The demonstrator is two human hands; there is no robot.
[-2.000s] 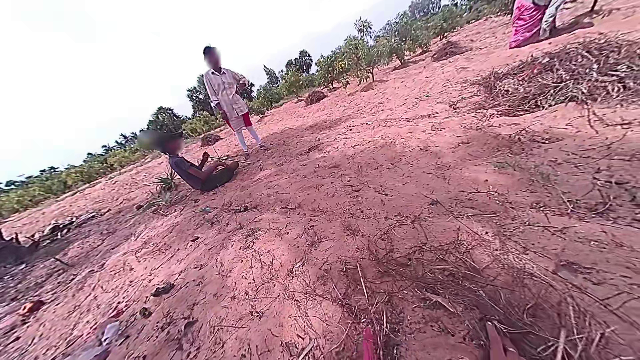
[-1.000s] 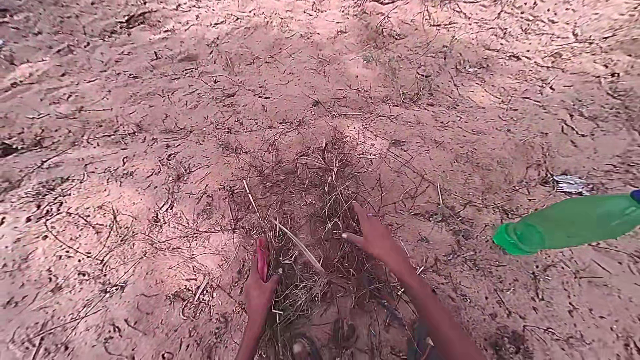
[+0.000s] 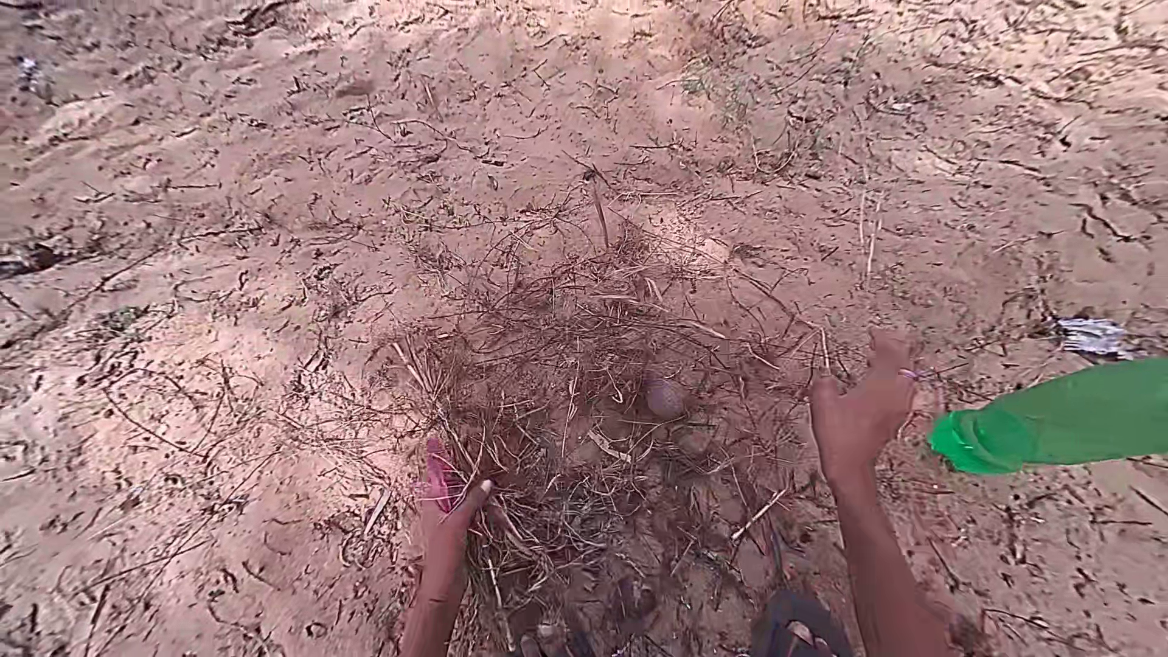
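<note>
A loose heap of dry grass and twigs (image 3: pixel 584 319) lies on reddish soil between my hands. At its left edge is my left hand (image 3: pixel 452 520), thumb out, with a red flat object (image 3: pixel 442 474) along its fingers; it appears to be held, and its kind is unclear. My right hand (image 3: pixel 860 411) is right of the heap, low over the ground, with a thin stalk by its fingertips; whether it grips the stalk is unclear. A round greyish lump (image 3: pixel 666 399) sits in the heap.
A green translucent plastic bottle (image 3: pixel 1077 415) reaches in from the right edge. Beyond it lies a scrap of shiny litter (image 3: pixel 1092 337). A dark sandal (image 3: pixel 800 628) with a foot shows at the bottom. Twigs are scattered over the uneven soil.
The view has swung from the open field and two seated or standing people down to the ground. Since one second ago, my right hand has moved away from the heap to the right, widening the gap between my hands.
</note>
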